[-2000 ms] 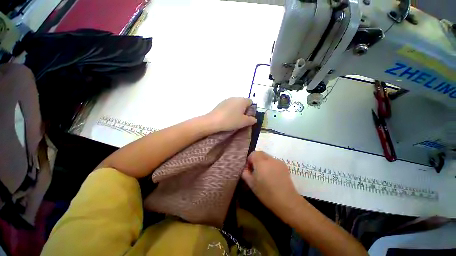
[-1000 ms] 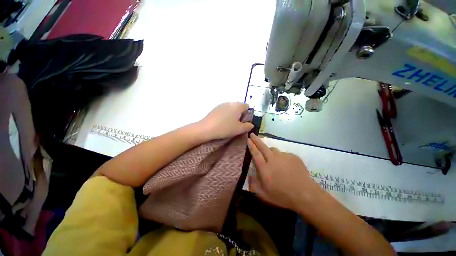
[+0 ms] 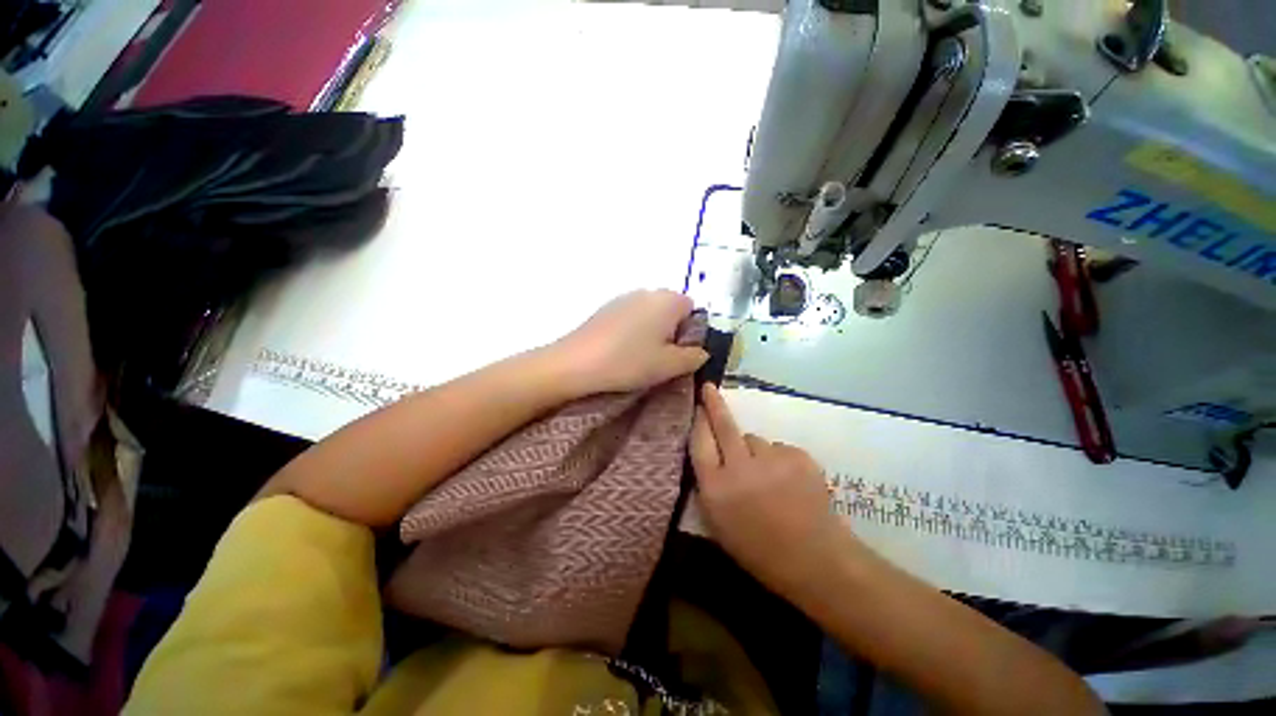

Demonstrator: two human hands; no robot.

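The pink-brown textured panel (image 3: 574, 511) hangs from the table's front edge towards my lap, its narrow top end near the needle plate (image 3: 728, 277). A black side strip (image 3: 718, 355) runs along its right edge. My left hand (image 3: 641, 340) grips the panel's top end, fingertips at the strip, just in front of the presser foot (image 3: 768, 266). My right hand (image 3: 753, 483) is lower and to the right, its fingertips on the black strip at the panel's edge. Whether the strip lies under the foot cannot be told.
The white sewing machine head (image 3: 854, 126) stands above right. Red-handled thread snips (image 3: 1078, 378) lie on the bed. A black strip pile (image 3: 210, 182) lies at the left, with pink-brown pieces (image 3: 63, 420) below it. A ruler scale (image 3: 1036, 525) runs along the front edge.
My right hand has moved up along the strip towards my left hand, then slightly back down. My left hand keeps its grip, slightly lower. The view has shifted slightly.
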